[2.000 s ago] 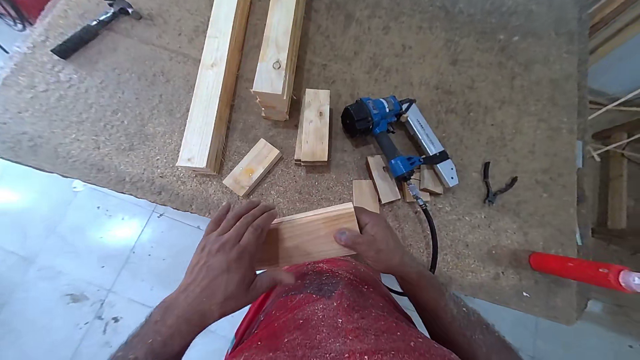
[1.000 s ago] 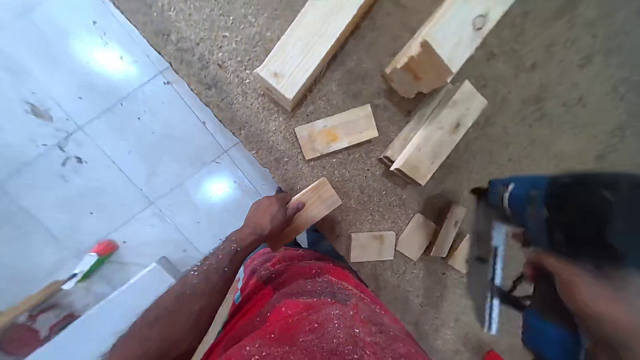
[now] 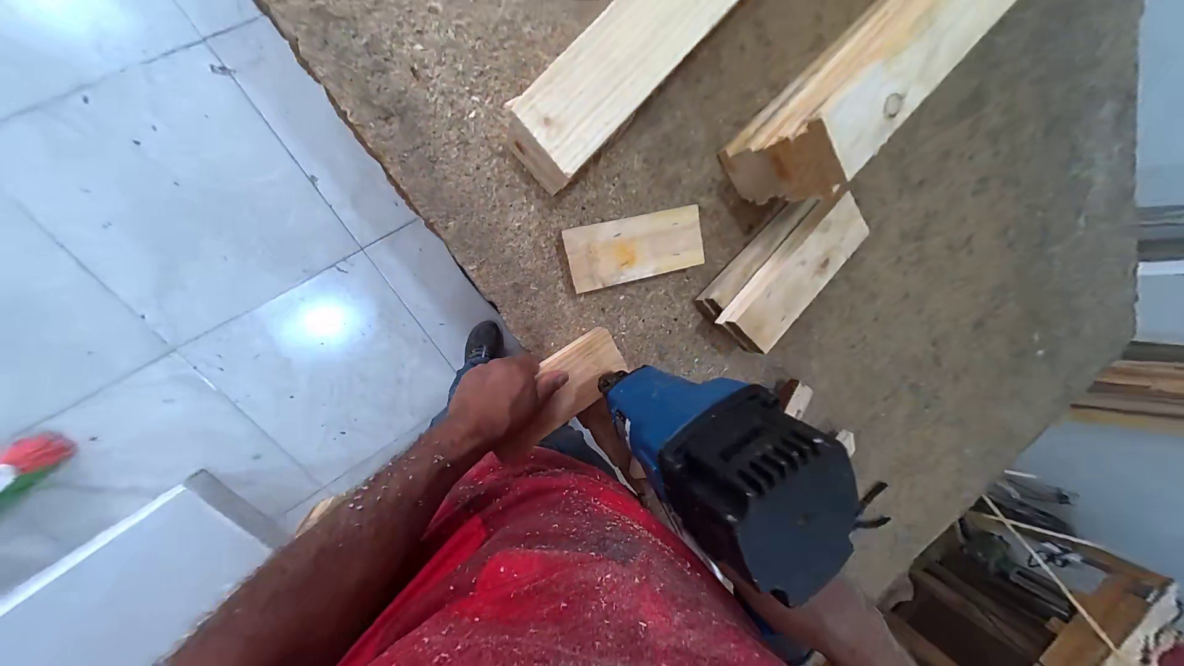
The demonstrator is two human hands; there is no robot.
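My left hand (image 3: pixel 504 402) grips a short wooden block (image 3: pixel 581 370) at the table's near edge, thumb on its face. A blue and black pneumatic nailer (image 3: pixel 731 462) has its nose against the right side of that block. My right hand is mostly hidden beneath the tool; a bit of it (image 3: pixel 610 439) shows below the nose, and the forearm comes in from the lower right. Beyond the block a flat short board (image 3: pixel 635 249) lies on the table, with a pair of short boards (image 3: pixel 795 273) to its right.
Two long timber pieces (image 3: pixel 610 83) (image 3: pixel 860 102) lie farther back on the particleboard tabletop (image 3: pixel 980 277). Small wood offcuts (image 3: pixel 797 400) are partly hidden behind the nailer. A white box-like surface (image 3: pixel 139 573) stands at lower left, above the tiled floor. Scrap wood (image 3: pixel 999 592) fills a container at lower right.
The nailer lay on the table two seconds ago; my right hand then lifted it and has brought it to the block. My left hand keeps hold of the block. The view has turned.
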